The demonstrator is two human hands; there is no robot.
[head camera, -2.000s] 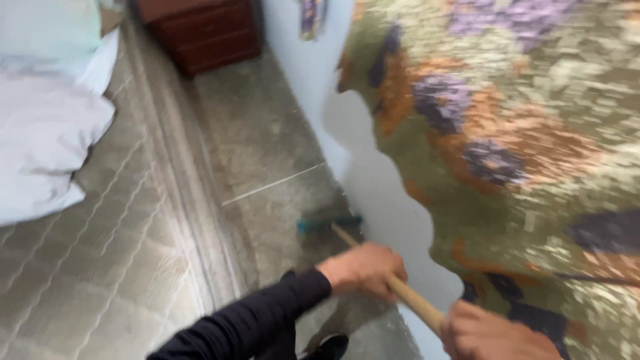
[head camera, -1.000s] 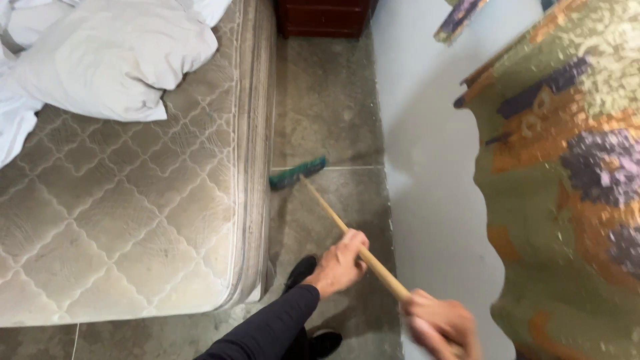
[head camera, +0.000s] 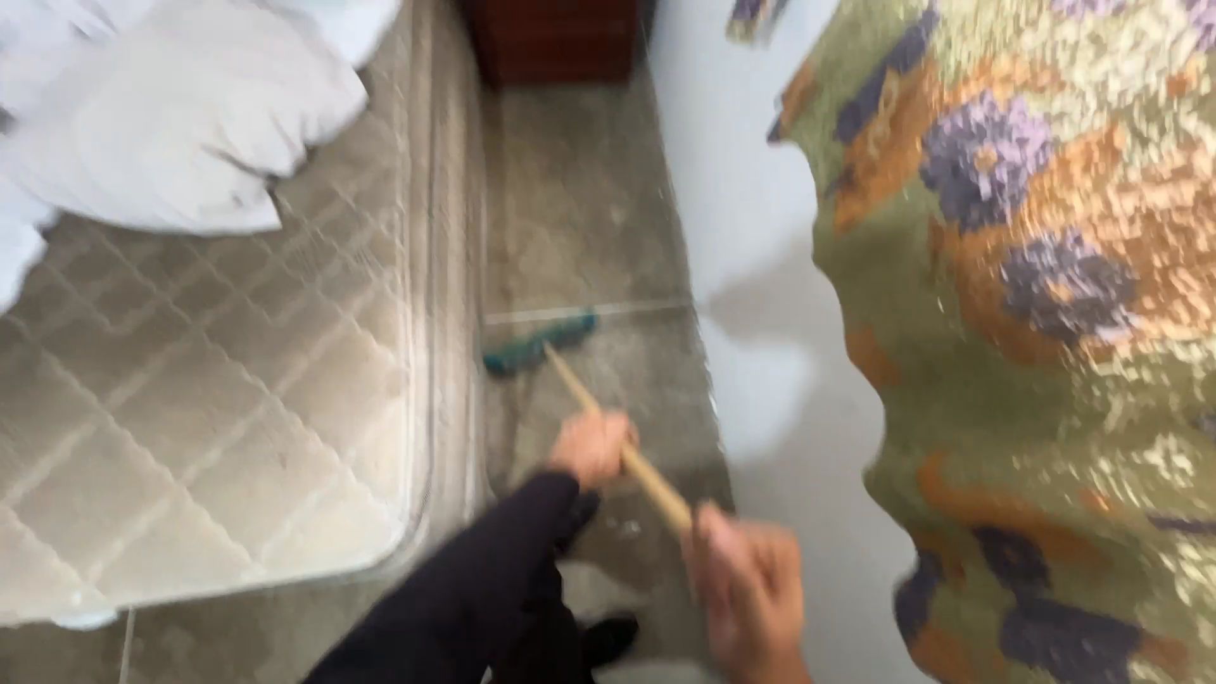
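Observation:
A broom with a green head (head camera: 540,344) and a pale wooden handle reaches down to the tiled floor between the mattress and the wall. My left hand (head camera: 594,446), at the end of a dark sleeve, is closed around the middle of the handle. Farther up the handle, nearer the camera, my right hand (head camera: 746,579) grips it; this hand is blurred. The left end of the broom head lies close to the mattress side.
A quilted mattress (head camera: 218,408) with white pillows or bedding (head camera: 180,123) fills the left. A dark red wooden cabinet (head camera: 560,43) stands at the far end. A pale wall (head camera: 769,313) and a floral curtain (head camera: 950,380) border the right. My dark shoes are below.
The broom head was near the wall two seconds ago and lies by the mattress in the later frames. Both hands have kept hold of the handle. The view has turned.

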